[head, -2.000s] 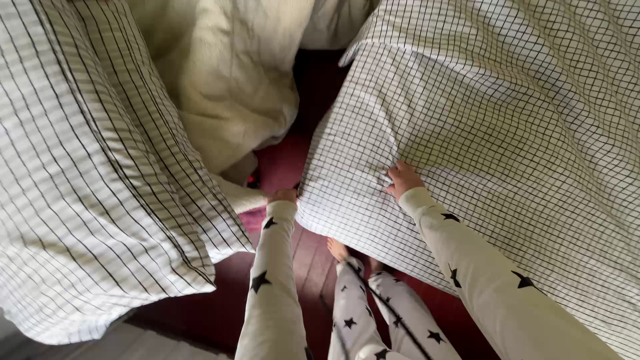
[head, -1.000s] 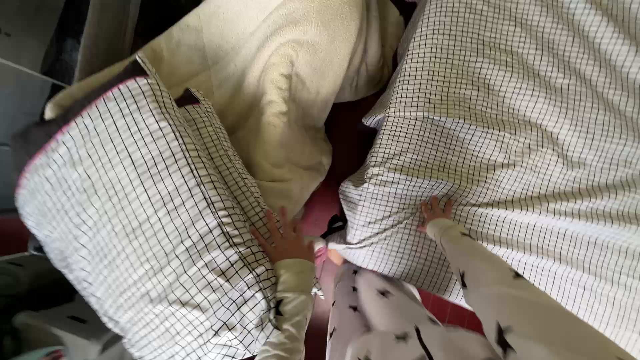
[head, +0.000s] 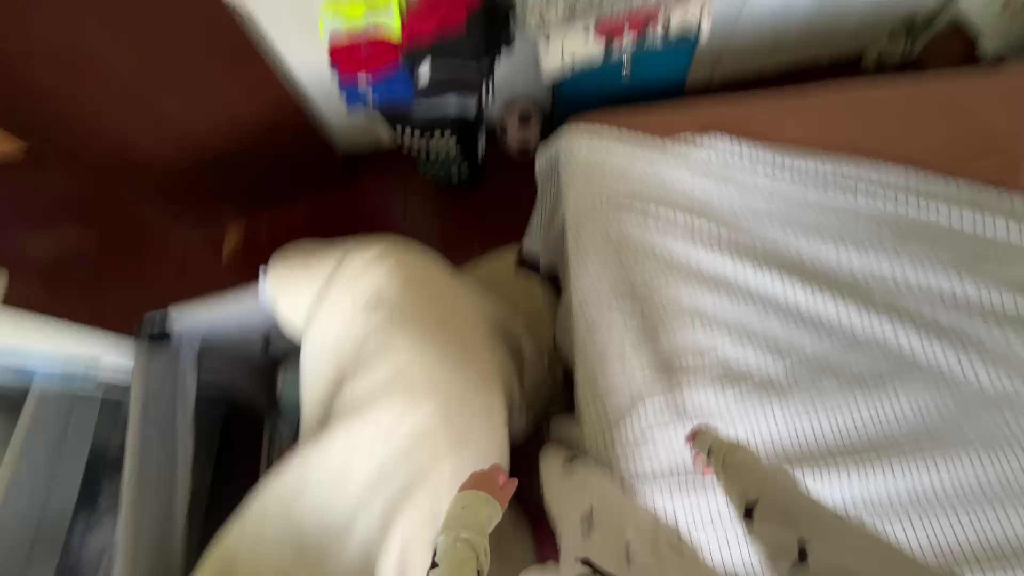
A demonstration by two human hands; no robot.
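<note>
A white sheet with a dark grid pattern (head: 768, 304) lies over the bed on the right. My right hand (head: 701, 450) rests at its near left part, mostly covered by a star-patterned sleeve; its fingers are too blurred to read. A cream blanket (head: 400, 344) hangs in a large heap left of the bed. At the lower edge of this blanket is my left hand (head: 490, 483), its fingers close together; whether they grip the blanket cannot be told. My star-patterned trouser legs show between the two hands.
Grey frames (head: 152, 448), perhaps of a rack, stand at the left. Dark red floor (head: 160, 208) stretches behind the blanket. Colourful blurred items (head: 432, 72) and a blue box-like thing (head: 628, 80) stand by the far wall. A brown surface (head: 840, 120) borders the sheet.
The view has swung strongly toward the far wall. The grid-patterned fabric beside my left hand is out of view, and that hand is now by the cream blanket. My right hand stays at the sheet.
</note>
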